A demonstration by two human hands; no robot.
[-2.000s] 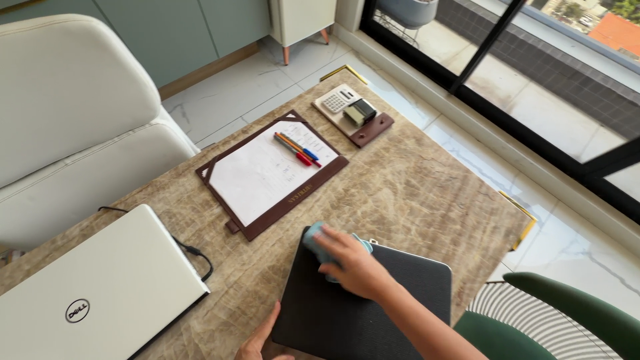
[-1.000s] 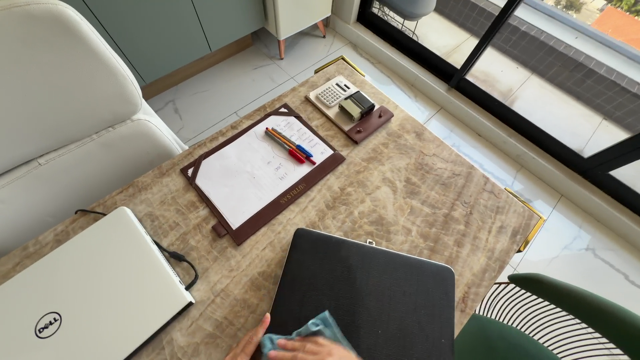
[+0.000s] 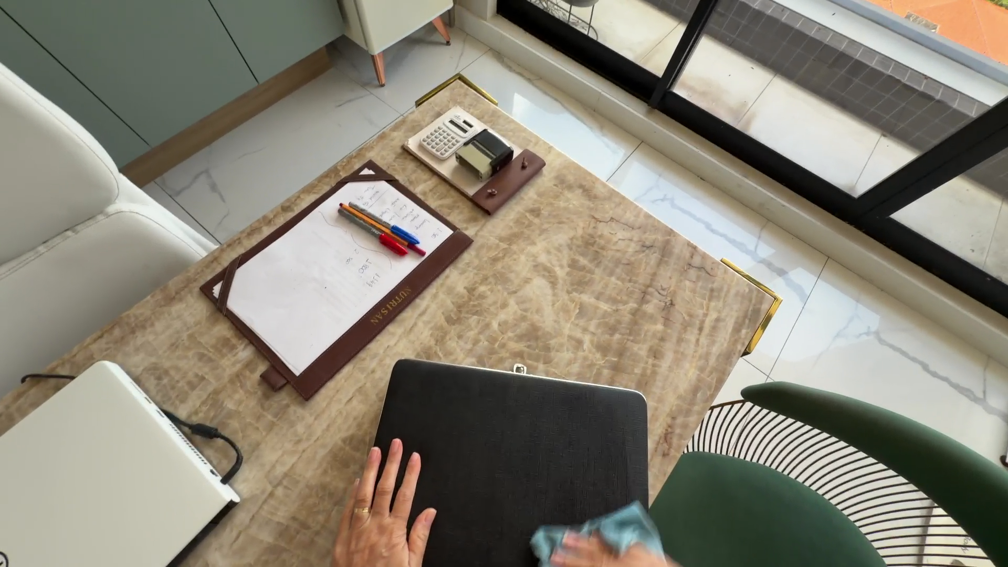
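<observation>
A black case with a metal rim and clasp (image 3: 520, 441) lies closed on the stone-patterned table (image 3: 567, 299). My left hand (image 3: 383, 512), a ring on one finger, rests flat on the case's left edge with its fingers spread. At the bottom of the view my right hand (image 3: 594, 551) is on a blue cloth (image 3: 622, 529), pressed to the lower right of the case; it is blurred and partly cut off. The fingers partly hide in the cloth.
A white Dell laptop (image 3: 102, 472) with a black cable (image 3: 206, 431) is at left. Beyond lie a brown leather desk pad (image 3: 346, 358) with paper and several pens (image 3: 382, 228), and a calculator (image 3: 445, 138) beside a self-inking stamp (image 3: 484, 153). A green chair (image 3: 764, 504) stands right, a white chair (image 3: 87, 236) left.
My right hand and the cloth have moved from the case's upper left to its lower left, then across to the lower right. My left hand now lies flat on the case's left side.
</observation>
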